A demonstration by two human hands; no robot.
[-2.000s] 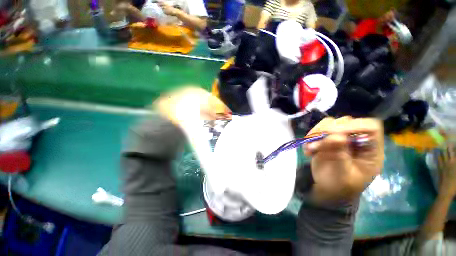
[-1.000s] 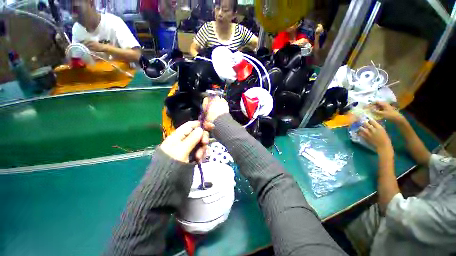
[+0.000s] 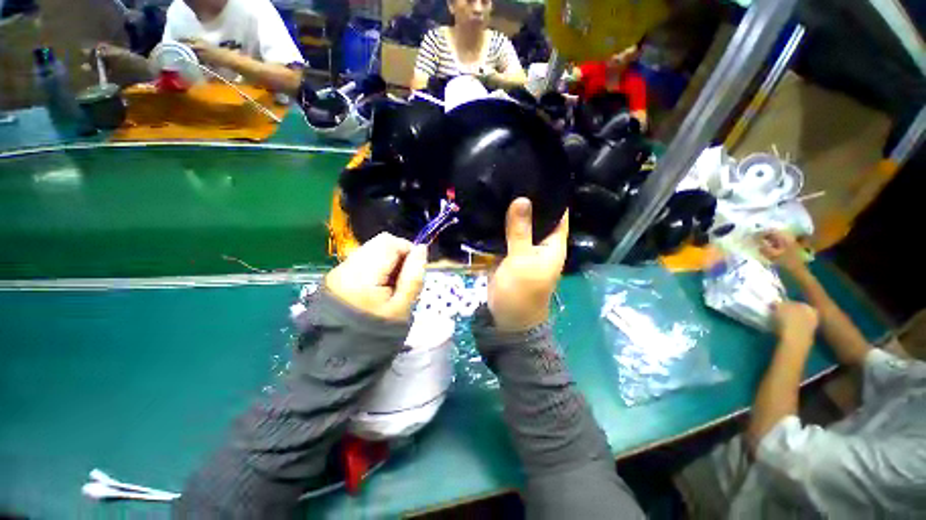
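My left hand (image 3: 378,279) pinches a wire harness (image 3: 438,222), its loose ends with a red tip pointing up and right. My right hand (image 3: 528,266) holds a large glossy black dome shell (image 3: 506,168) from below, thumb on its face. The shell is just right of the wire ends. A white round housing (image 3: 411,391) stands on the bench below my left hand, partly hidden by my left forearm. A red piece (image 3: 359,463) shows at its lower left. Small white rings (image 3: 447,295) lie behind the housing.
A heap of black shells (image 3: 599,168) lies behind. A clear bag of white pieces (image 3: 650,340) lies right, near a slanted metal post (image 3: 690,127). White short arms (image 3: 127,490) lie front left. A green conveyor (image 3: 162,208) runs behind left. A neighbour's arms are at right; other people sit opposite.
My right hand has left the wires and now holds a black dome shell, which covers the white units behind. My left hand still holds the wires. White short arms have come into view at lower left.
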